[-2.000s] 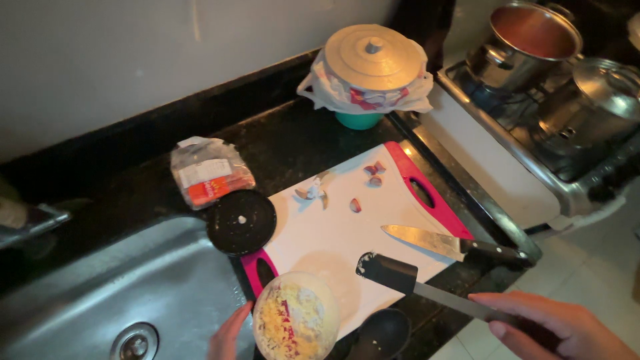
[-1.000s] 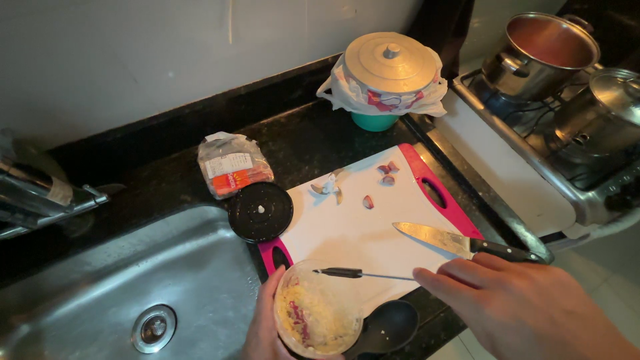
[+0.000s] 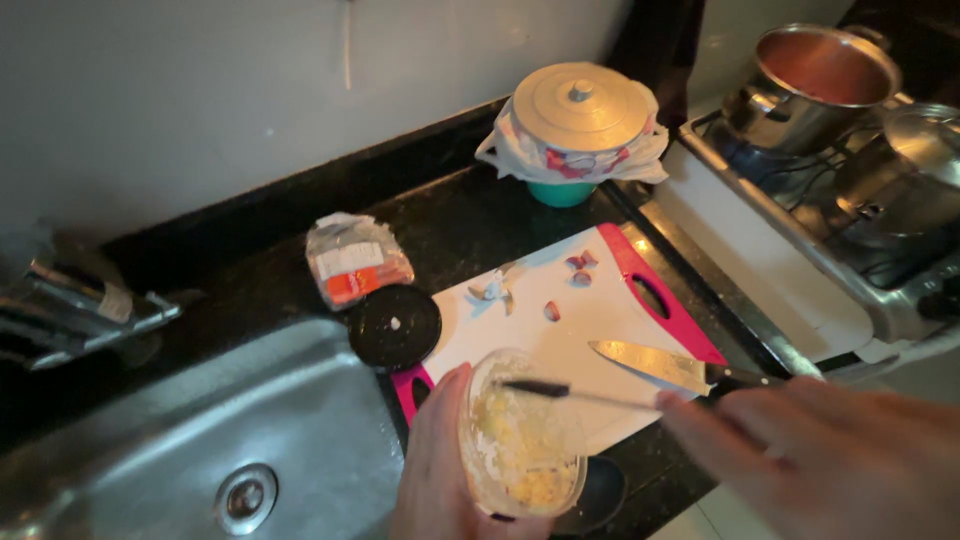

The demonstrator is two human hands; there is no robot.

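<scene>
My left hand grips a clear plastic bowl of finely chopped pale yellow food, tilted over the near edge of the cutting board. In my right hand is a spatula with a black head and thin metal shaft; its head lies over the bowl's upper part. The white cutting board has pink handles. On it are a blender-type blade piece, several unpeeled garlic cloves and a kitchen knife, whose black handle reaches behind my right hand.
A black round lid and a plastic food packet lie beside the steel sink. A metal-lidded container wrapped in a plastic bag stands behind the board. Steel pots sit on the stove at right. A dark spoon or ladle is near the bowl.
The spatula head has moved left from above the board to over the bowl. My left hand has come around the bowl's side, and the bowl is now lifted and tilted.
</scene>
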